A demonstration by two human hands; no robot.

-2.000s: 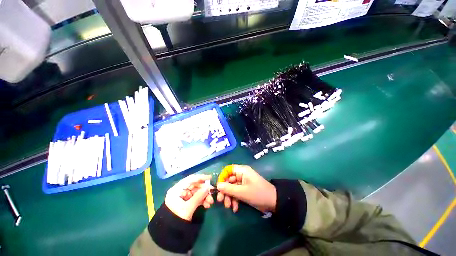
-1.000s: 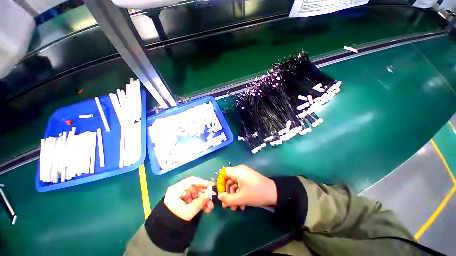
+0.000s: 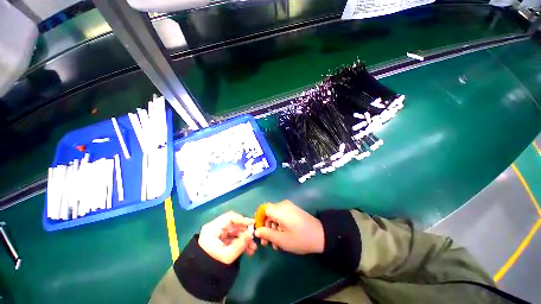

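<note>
My left hand (image 3: 227,237) pinches a small white piece (image 3: 251,228) between thumb and fingers, low in the middle of the view. My right hand (image 3: 290,227) is closed around an orange-yellow tool (image 3: 261,215), mostly hidden in the fist. Its thumb and finger meet the left fingertips at the white piece. A bit of dark wire may show between the hands, too small to tell.
A left blue tray (image 3: 127,205) holds long white strips and a red piece. A right blue tray (image 3: 270,172) holds small white pieces. A wire pile (image 3: 323,133) with white ends lies at the right. A metal post (image 3: 151,62) slants behind the trays. A thin rod (image 3: 10,244) lies far left.
The view has tilted down and shifted slightly since the oldest frame. Both hands have drawn closer together, and less of the orange-yellow tool shows than a second ago.
</note>
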